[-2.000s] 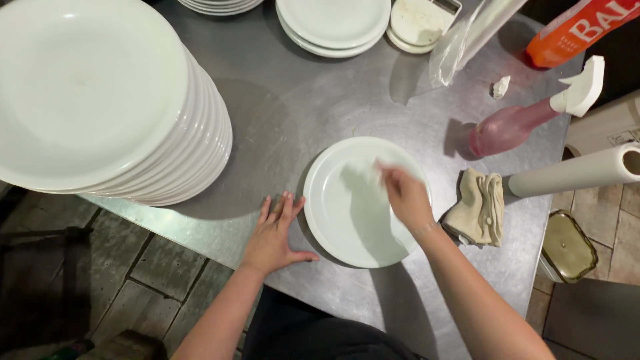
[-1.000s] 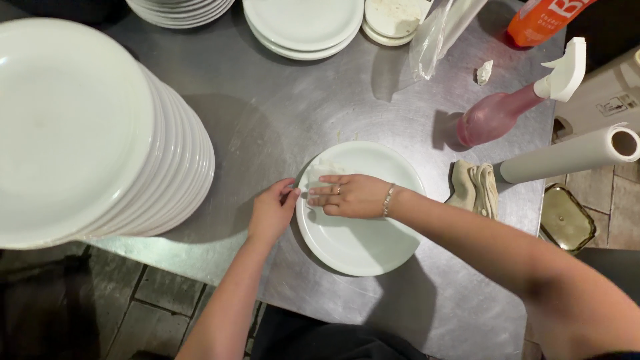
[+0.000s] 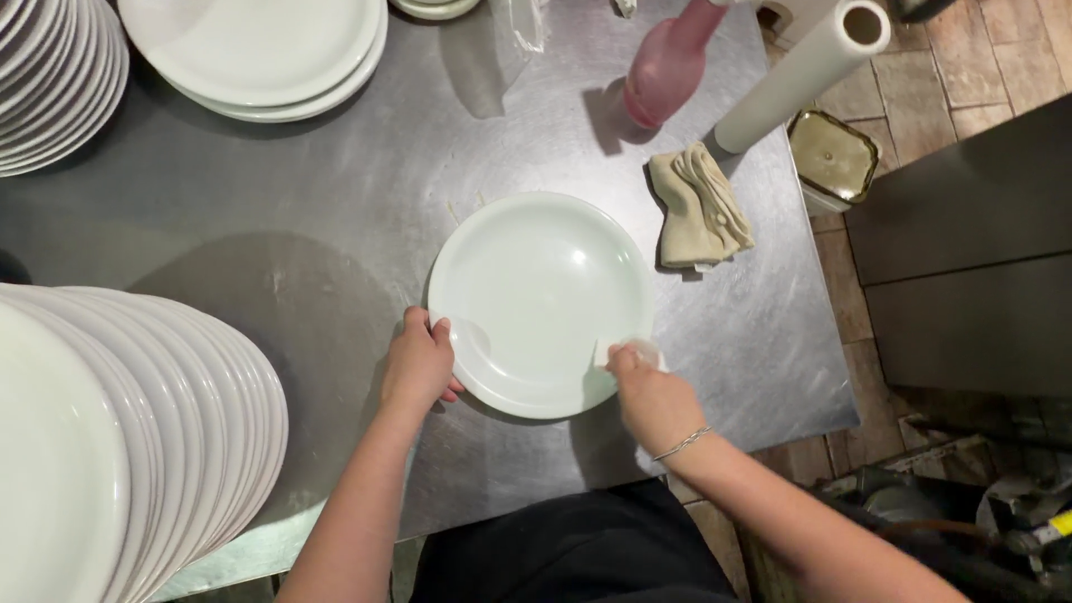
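A round white plate [image 3: 544,301] lies before me on a stainless steel table. My left hand [image 3: 419,360] grips its left rim, thumb on top and fingertips partly under the edge. At the lower right rim, my right hand [image 3: 657,398] pinches a white paper or cloth wipe [image 3: 605,353] against the plate. Beyond the plate to the right lies a folded beige cloth [image 3: 691,213]. A paper roll [image 3: 787,88] stands behind the cloth, near a pink spray bottle [image 3: 666,71] whose top is cut off by the view.
A tall stack of white plates [image 3: 209,402] fills the lower left. More stacked plates [image 3: 50,92] and a short plate stack [image 3: 260,50] stand at the back left. The steel table's [image 3: 779,368] right edge borders a tiled floor, where a lidded container [image 3: 833,159] sits beyond it.
My right hand has moved from the plate's upper left part to its lower right rim. My left hand now holds the left rim. The view has shifted.
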